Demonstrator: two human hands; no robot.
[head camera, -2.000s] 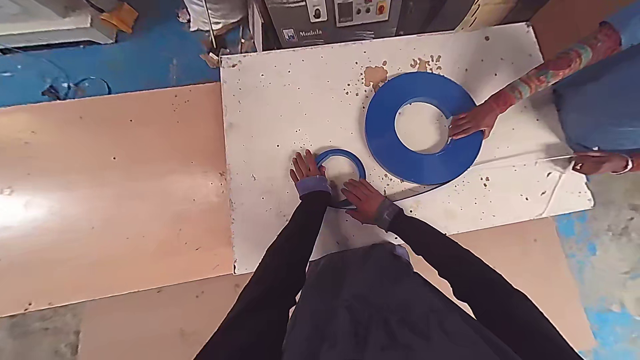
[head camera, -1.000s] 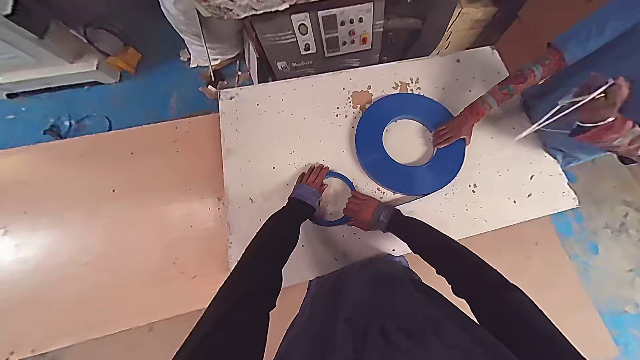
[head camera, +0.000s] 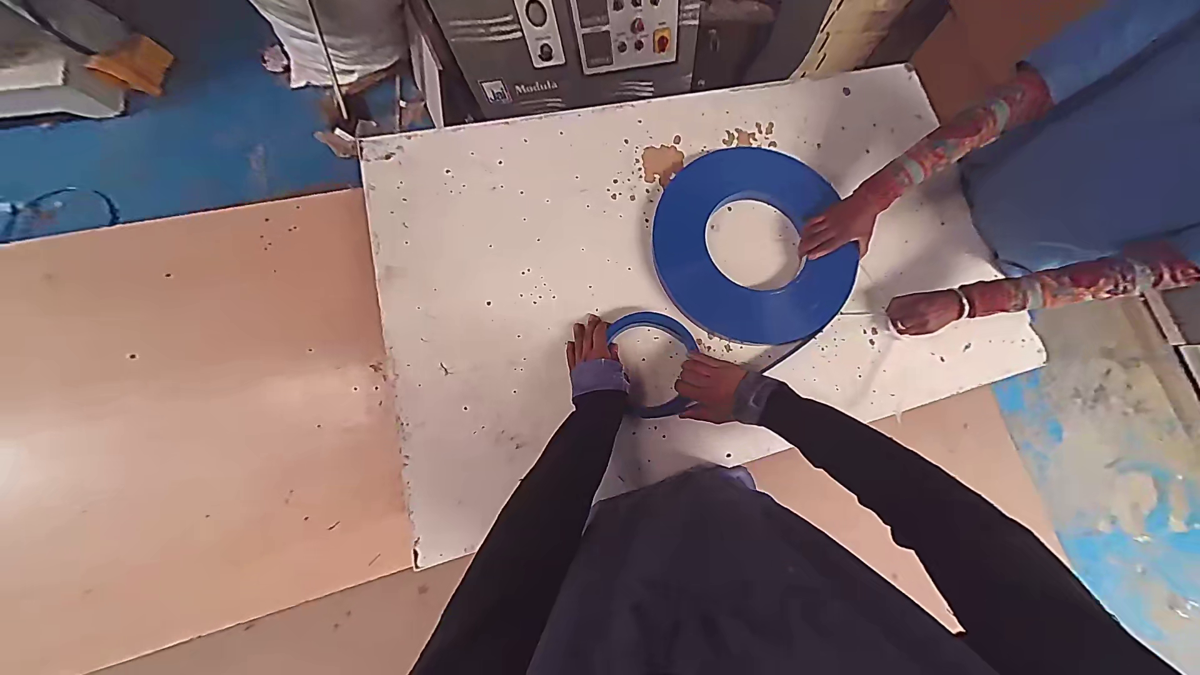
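A small coil of blue edge-banding strip lies on the white board. My left hand grips the coil's left side. On its right side my right hand is closed around the band. Up and to the right lies a large, wide roll of blue strip, flat on the same board. A dark strip runs from the large roll's lower edge towards my right wrist, which hides where it ends.
A co-worker's hand rests on the large roll's right side; their other hand is lower right, near a thin white strand. A machine with a control panel stands behind the board. A light brown panel lies at left.
The co-worker's lower hand, raised with a looped white strand one second ago, is now down over the board's right end. My hands stay on the small coil.
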